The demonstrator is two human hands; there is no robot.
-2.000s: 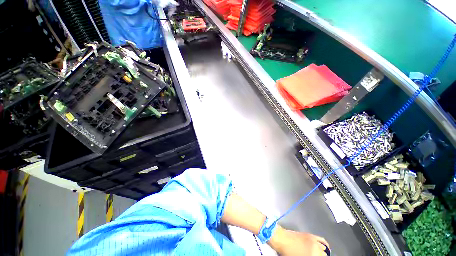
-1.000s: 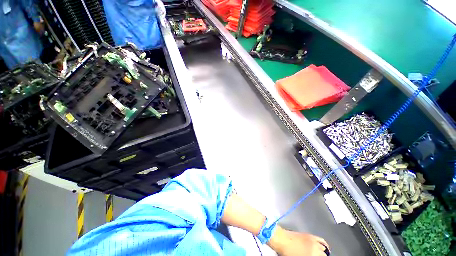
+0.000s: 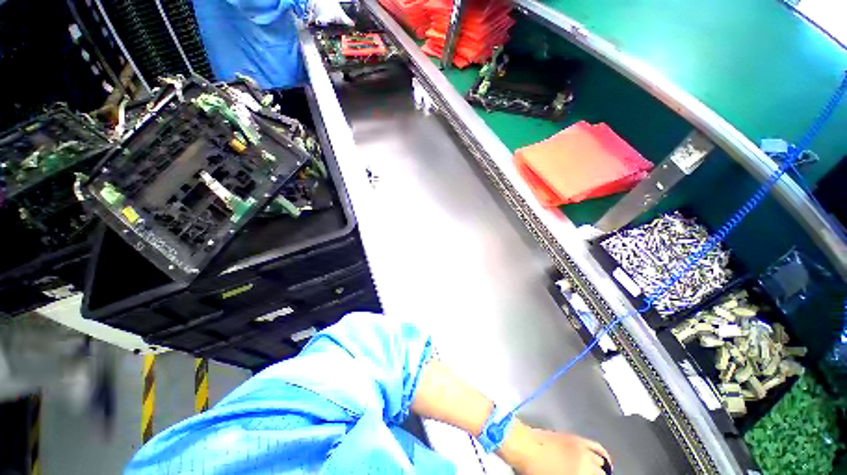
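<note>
My left hand point(image 3: 560, 454) is at the bottom edge, partly cut off, over the metal plate of the line point(image 3: 464, 250). A dark covering shows on one fingertip. What the fingers do or hold is hidden. A blue wrist strap point(image 3: 498, 429) with a coiled blue cord is around the wrist. My right hand is out of the picture. To the right are bins of silver components point(image 3: 671, 260), beige components point(image 3: 738, 351) and green components point(image 3: 797, 431).
Black carrier fixtures point(image 3: 190, 181) lie on a black tote point(image 3: 232, 297) at left. Red sheets point(image 3: 583, 162) and another fixture point(image 3: 525, 88) are on the green shelf. A fixture with a red part point(image 3: 362, 46) is at the line's far end. A person in blue point(image 3: 249, 42) stands behind.
The person in blue at the far left end has shifted position, and a hand area shows near the far fixture. A grey blur now shows over the floor at lower left. My left arm has not visibly moved.
</note>
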